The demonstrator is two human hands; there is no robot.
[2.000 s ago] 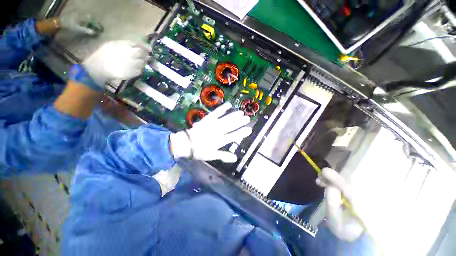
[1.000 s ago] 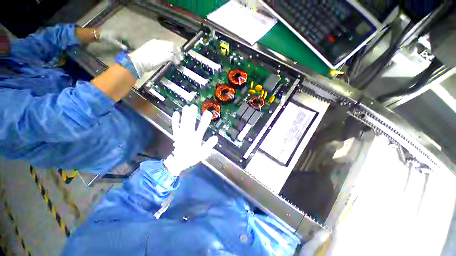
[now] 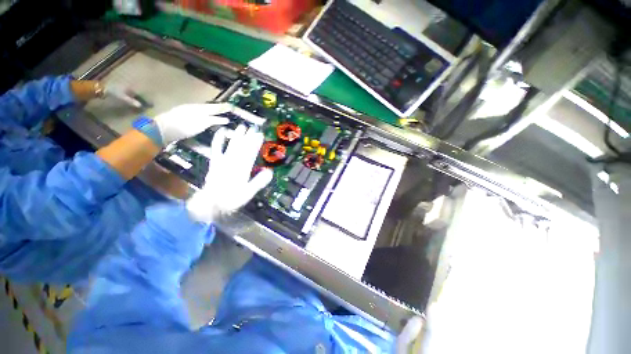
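Note:
A green circuit board [image 3: 280, 181] crowded with parts lies in a dark carrier on the line. Copper-red ring chokes [image 3: 288, 133] and small orange-yellow lumps stand on it. My left hand [image 3: 232, 169], in a white glove, is over the board's near left part with fingers spread and holding nothing; it hides some parts and part of a ring. Whether it touches the board I cannot tell. My right hand [image 3: 411, 336] is a small blurred white patch at the bottom edge, mostly hidden; no stick shows in it.
A neighbouring worker's gloved hand [image 3: 194, 122] is over the board's left end; their other hand is further left. An instruction sheet [image 3: 356, 196] lies right of the board. A keyboard [image 3: 377, 55] and white papers [image 3: 289, 68] are on the green mat. Brightly lit machine at right.
The view has shifted, showing more keyboard and a red bin. My left hand has moved further over the board's left part. My right hand and the yellow stick, clear two seconds ago, have dropped mostly from view.

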